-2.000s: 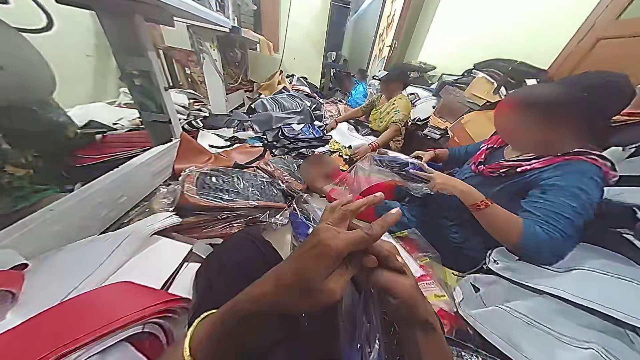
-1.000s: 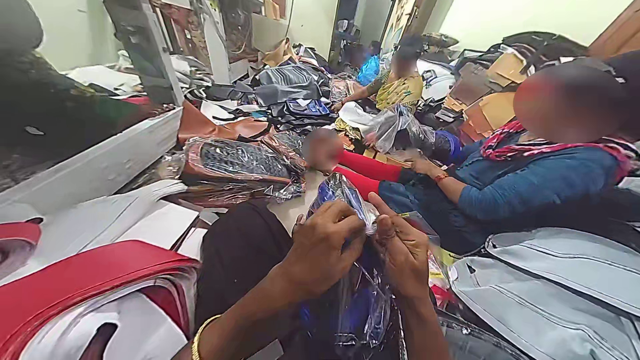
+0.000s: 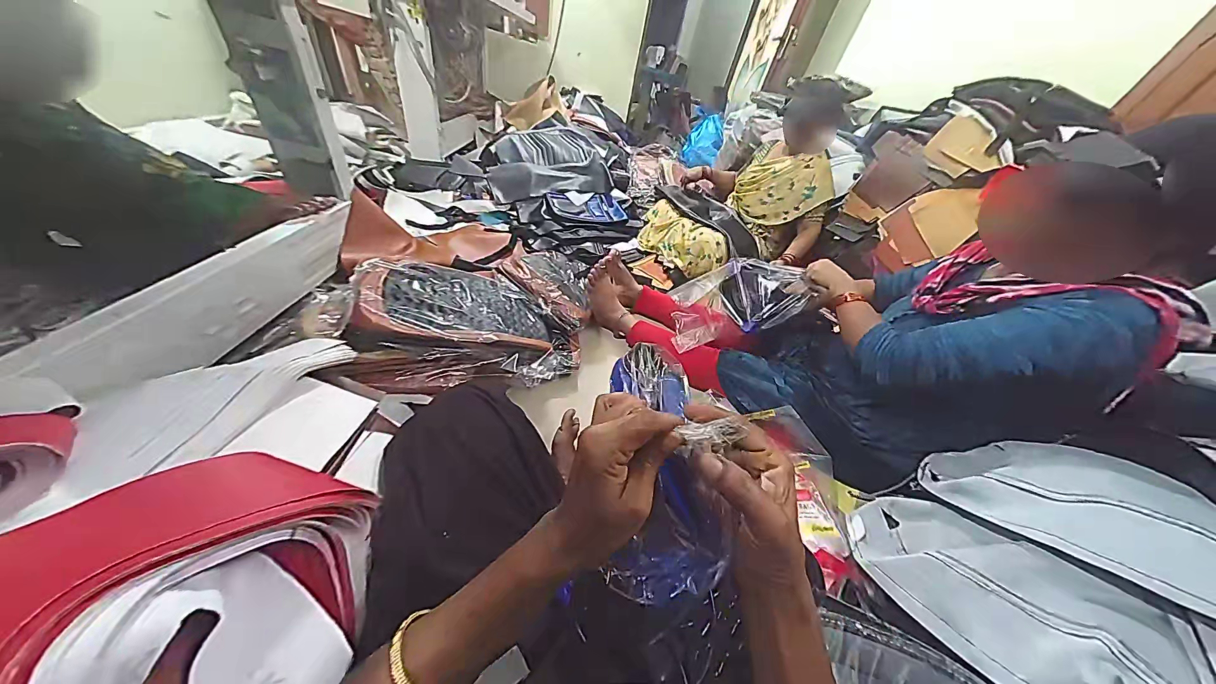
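A blue item in a clear plastic bag [image 3: 665,560] lies over my lap, partly behind my hands. My left hand [image 3: 622,465] pinches the bag's plastic between thumb and fingers, a gold bangle on its wrist. Close on its right, my right hand [image 3: 755,475] grips a bunched part of the same plastic [image 3: 712,434]. The fingertips of both hands nearly meet there. Whether the bunched plastic is knotted I cannot tell.
Plastic-wrapped brown and black pieces [image 3: 456,309] lie ahead on the left. Red and white sheets [image 3: 190,503] are at left, grey stitched pieces [image 3: 1054,541] at right. A co-worker in blue [image 3: 1007,342] holds another clear bag [image 3: 760,294]; another person in yellow [image 3: 779,185] sits behind.
My hands were crossed over each other two seconds ago; now they pinch the plastic side by side. The co-worker's bag has been lowered since then.
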